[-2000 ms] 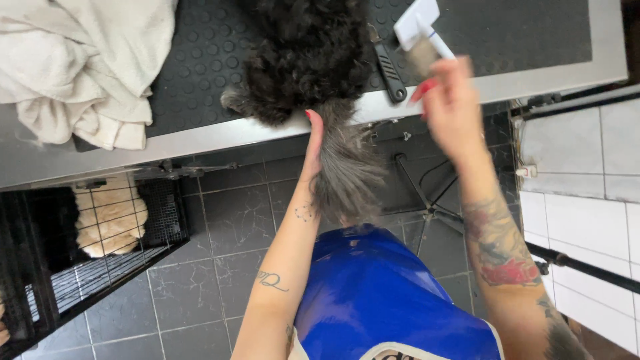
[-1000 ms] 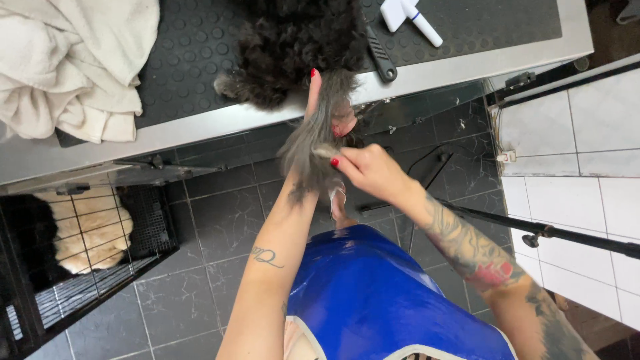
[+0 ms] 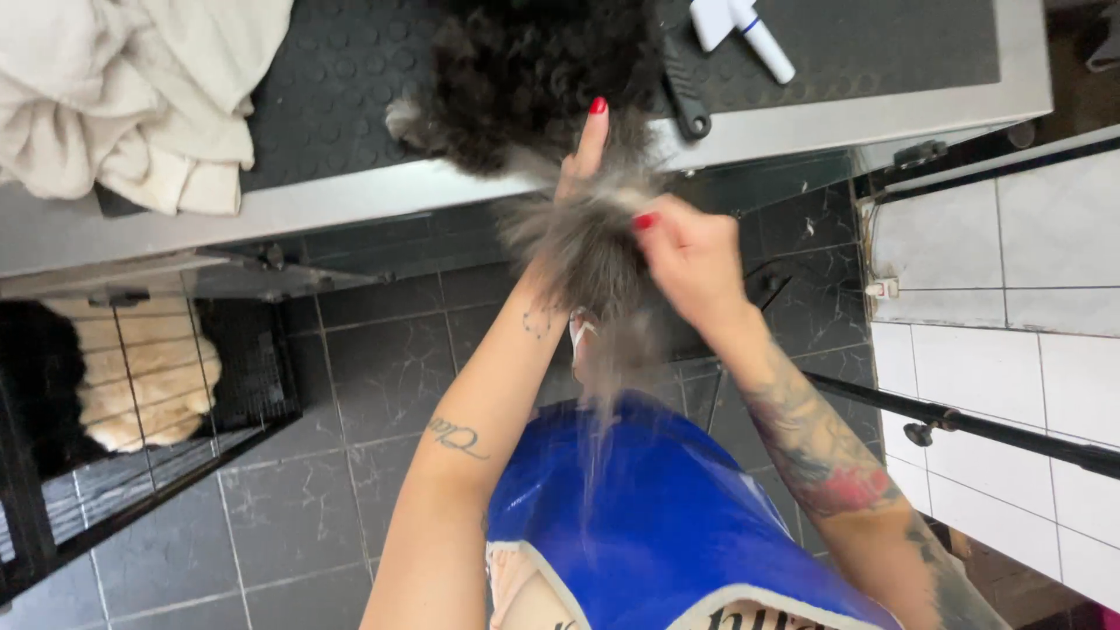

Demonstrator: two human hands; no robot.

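Observation:
A dog with curly black fur (image 3: 534, 79) is at the front edge of the grooming table (image 3: 367, 194), its long gray hair (image 3: 599, 236) hanging over that edge. My left hand (image 3: 588, 153) lies against this hair, thumb up; the other fingers are hidden, so its hold cannot be told. My right hand (image 3: 691, 254) is closed at the hair's right side, around a small pale tool, blurred and mostly covered by the fingers. A black ridged handle (image 3: 686, 96) lies right of the dog. Farther right is a white tool with a blue-ringed handle (image 3: 768, 48).
A cream towel (image 3: 131, 96) is bunched on the table's left. Below left, a black wire crate (image 3: 131, 490) holds an animal with cream fur (image 3: 144, 376). A black metal bar (image 3: 989, 427) crosses the right side before white tiles. The floor has dark tiles (image 3: 289, 516).
My right hand was raised by the black handle two seconds ago, then came down to the gray hair. Since a second ago, the hair has spread and blurred around both hands.

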